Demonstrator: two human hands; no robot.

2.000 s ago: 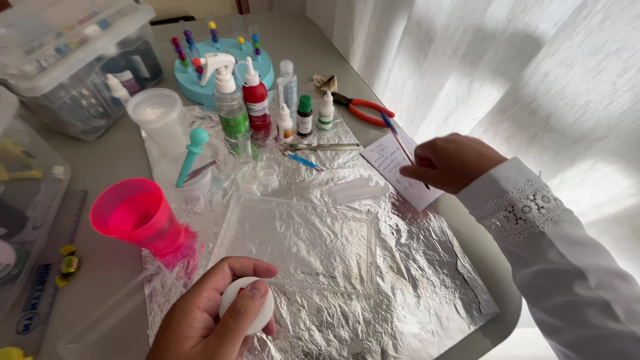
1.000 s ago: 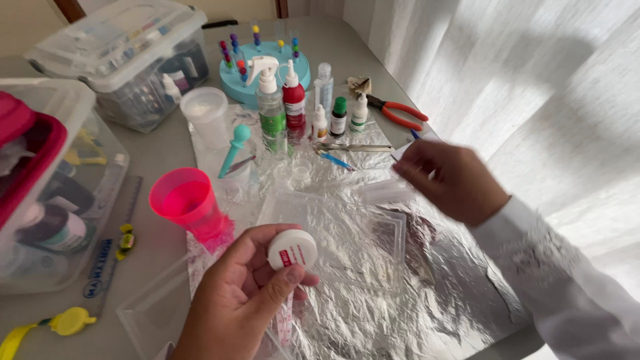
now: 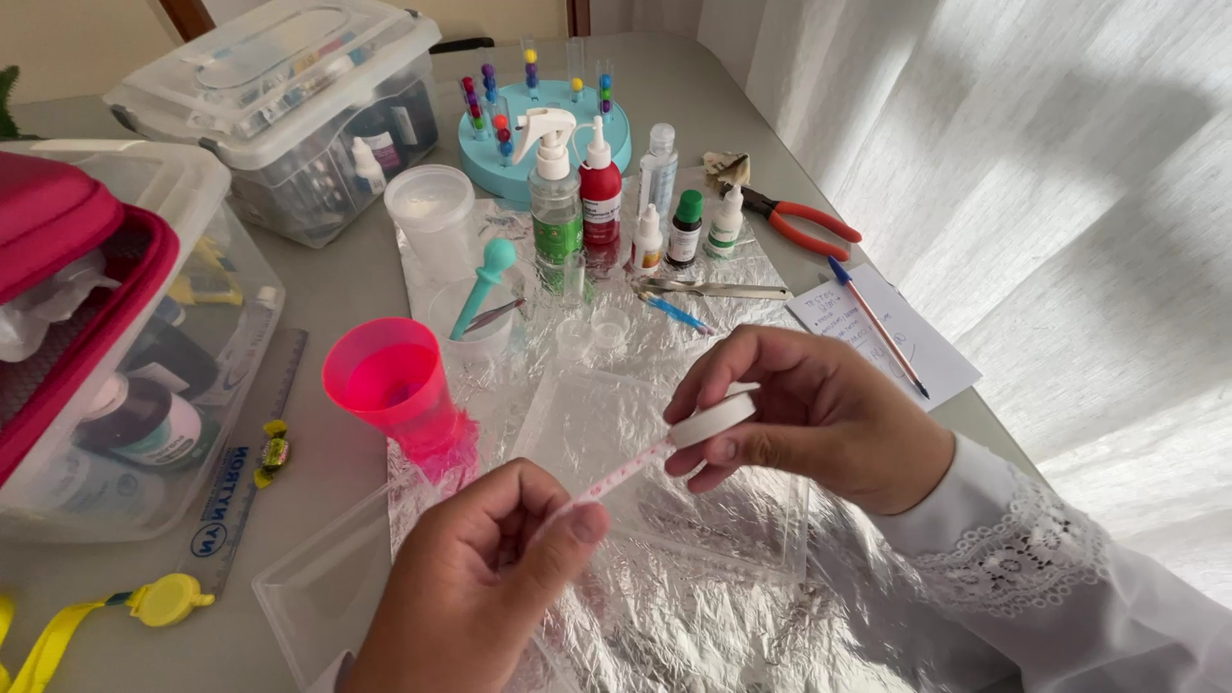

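My right hand point(image 3: 799, 414) holds a round white roll point(image 3: 713, 421) on edge between thumb and fingers. From it a thin white strip with pink marks point(image 3: 626, 470) runs down to the left, its other end pinched between the thumb and forefinger of my left hand point(image 3: 491, 568). Both hands are above a clear plastic tray point(image 3: 577, 414) that lies on crumpled aluminium foil point(image 3: 664, 626). A pink plastic cup point(image 3: 385, 371) stands left of the hands. A pen with a blue cap point(image 3: 881, 327) rests on a handwritten paper point(image 3: 948, 361), beyond my right wrist.
Spray bottle point(image 3: 553, 207), red bottle point(image 3: 600, 192) and small dropper bottles point(image 3: 684, 231) stand behind the hands. Tweezers point(image 3: 712, 289) lie before them; orange-handled pliers point(image 3: 808, 221) are at the right edge. Storage boxes point(image 3: 289, 144) and a ruler point(image 3: 250, 443) are at left.
My right hand has left the pen on the paper and now holds the white roll, which was in my left hand. The marked strip is stretched between both hands.
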